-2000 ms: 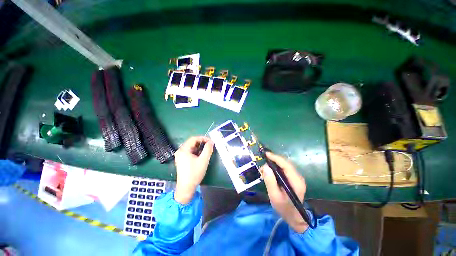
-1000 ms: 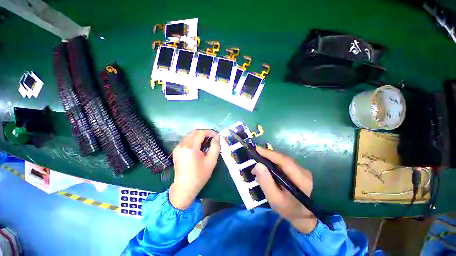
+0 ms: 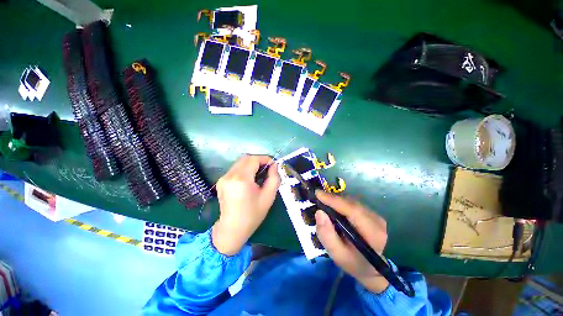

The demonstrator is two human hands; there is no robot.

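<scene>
A white carrier strip with several dark LCD modules lies at the bench's front edge, slanting between my hands. Orange flex tails stick out along its right side. My right hand grips a black soldering iron like a pen, its tip over the upper modules. My left hand is at the strip's upper left edge, thumb and finger pinched on a thin silvery strand, likely solder wire. A small dark piece shows between its fingers. My right hand hides the lower right of the strip.
Strips with more modules lie beyond my hands. Ribbed dark bundles and a green-black object are left. A crumpled black pouch, a tape roll, a tan board and a black box are right.
The iron has moved from the flex tails on the strip's right side to over its upper modules. My left hand stays at the upper left edge. The camera view has shifted closer.
</scene>
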